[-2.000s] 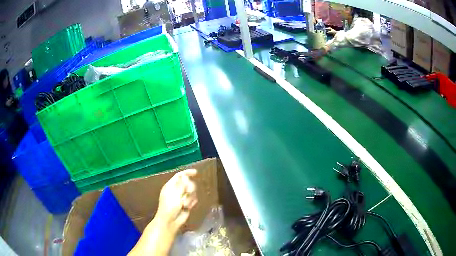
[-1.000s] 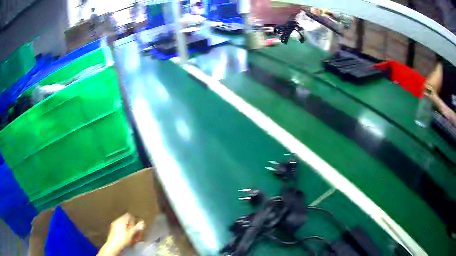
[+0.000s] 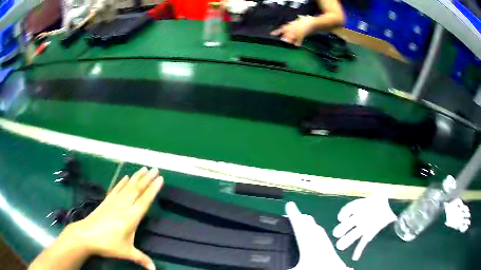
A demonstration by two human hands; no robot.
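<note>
Three black power strips (image 3: 211, 236) lie side by side on the green bench in front of me, plain faces up, with faint marks near their right ends. My bare left hand (image 3: 118, 219) is spread over their left ends, fingers apart. My right hand (image 3: 311, 237), in a white glove, is at their right ends with the thumb raised; its fingers are cut off or hidden, so its hold is unclear. Black cords and plugs (image 3: 74, 203) lie at the left, partly behind my left hand.
A spare white glove (image 3: 366, 221) and a clear bottle (image 3: 422, 213) lie at the right near a metal post. A short black bar (image 3: 258, 190) is by the cream rail (image 3: 211, 171). Beyond, black strips (image 3: 358, 124) sit on the belt. A person's hand (image 3: 298, 30) and another bottle (image 3: 213, 26) are opposite.
The view has swung right, from the green crate and carton to the strips. My left hand has moved from the carton to the strips. My gloved right hand has come into view.
</note>
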